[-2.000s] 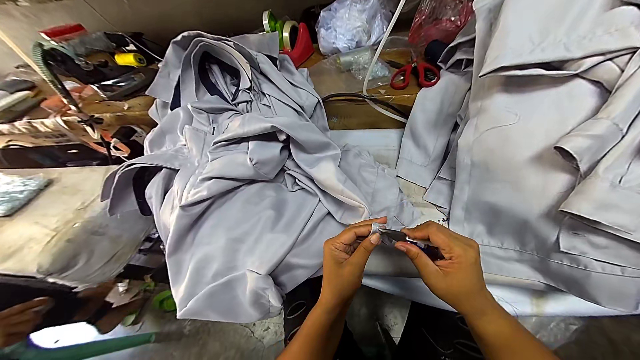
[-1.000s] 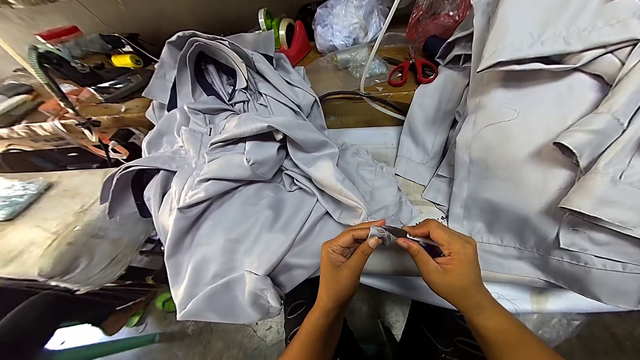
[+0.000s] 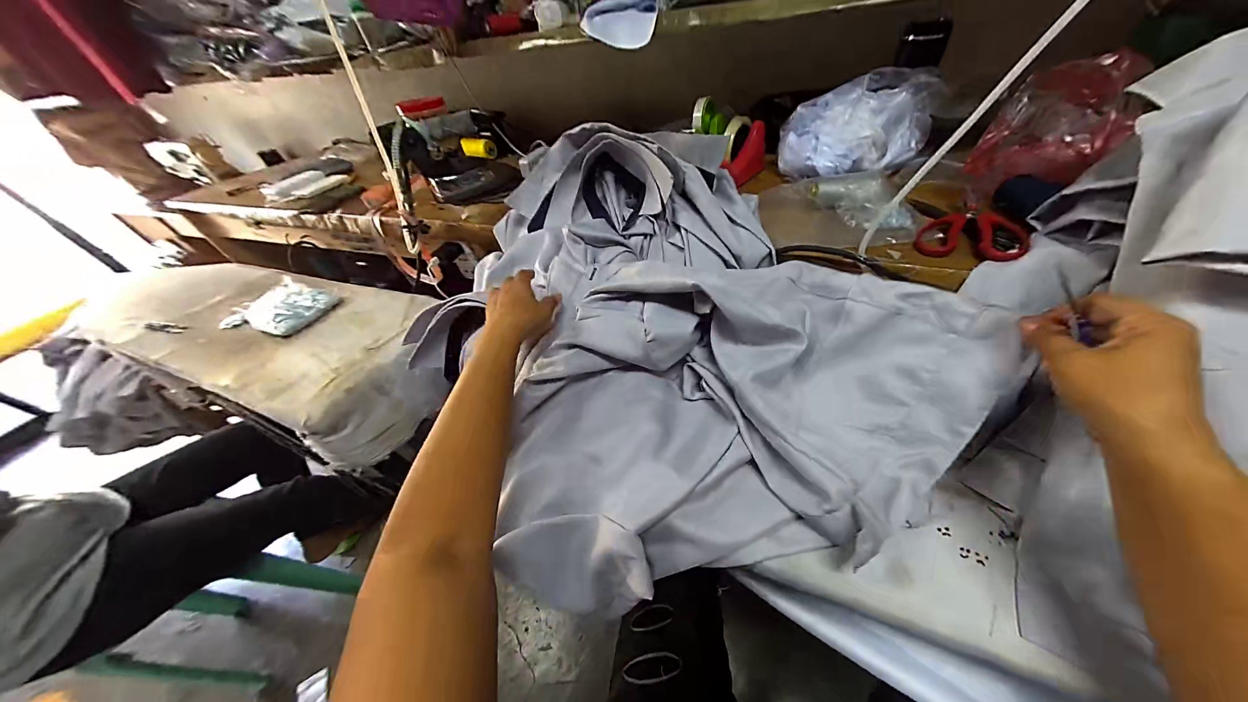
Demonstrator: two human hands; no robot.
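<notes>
A grey collared shirt [image 3: 624, 429] lies rumpled over the table, its collar toward the back. My left hand [image 3: 522, 307] rests on the shirt's left part, fingers bent against the cloth; whether it grips a fold cannot be told. At the right, my right hand [image 3: 1121, 341] is closed round a small, thin tool with a bluish part, mostly hidden by the fingers. Its fingertips are at the edge of the spread sleeve or panel. More grey garment pieces [image 3: 1199, 234] lie at the far right, behind and beside this hand.
Red-handled scissors [image 3: 972, 237], a white plastic bag [image 3: 858, 122] and a red tape dispenser [image 3: 747, 154] stand along the back. A padded board [image 3: 244, 361] with a small packet [image 3: 285, 307] is at left. A seated person's legs [image 3: 234, 507] show at lower left.
My hands, earlier together at the shirt's lower right over a small item, are now apart: left on the shirt, right out to the right. Cloth is spread farther right. The view has tilted up.
</notes>
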